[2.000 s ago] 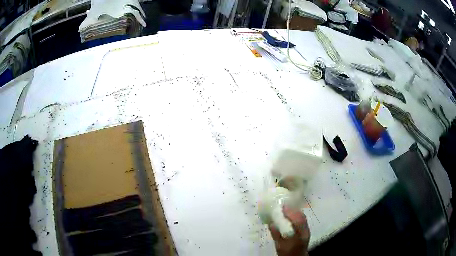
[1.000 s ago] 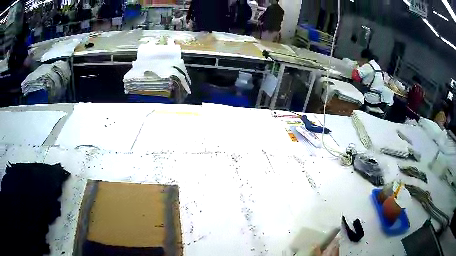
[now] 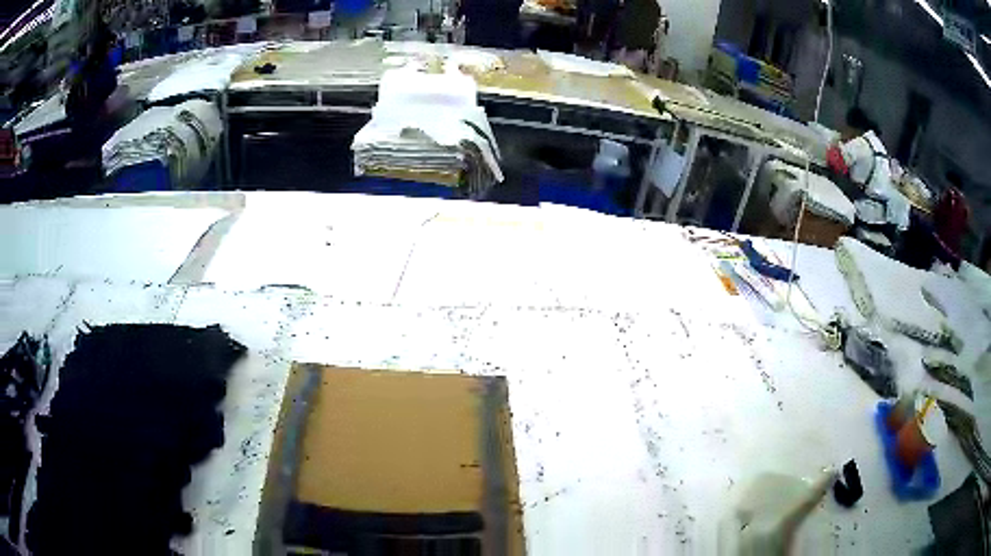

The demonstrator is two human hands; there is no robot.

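The tan gluing board [image 3: 391, 440] lies in front of me, with grey crust down both long sides. Black fabric strips [image 3: 380, 523] lie across its lower part, cut off by the bottom edge. A large black pile of strips [image 3: 130, 434] lies left of the board. A blurred whitish container [image 3: 761, 508] is at the lower right, with a tan elongated shape at its right side; I cannot tell what that shape is. Neither of my hands can be made out.
A small black piece [image 3: 848, 484] lies beside a blue tray [image 3: 919, 478] holding reddish-brown items. More black pieces [image 3: 20, 402] are at the far left. Papers and a blue item [image 3: 767, 261] lie at the back right. Stacked white fabric [image 3: 424, 136] and people are behind the table.
The view has lifted and turned left, so the board and pile appear farther right. My right hand, seen earlier gripping a whitish object near the container, can no longer be made out.
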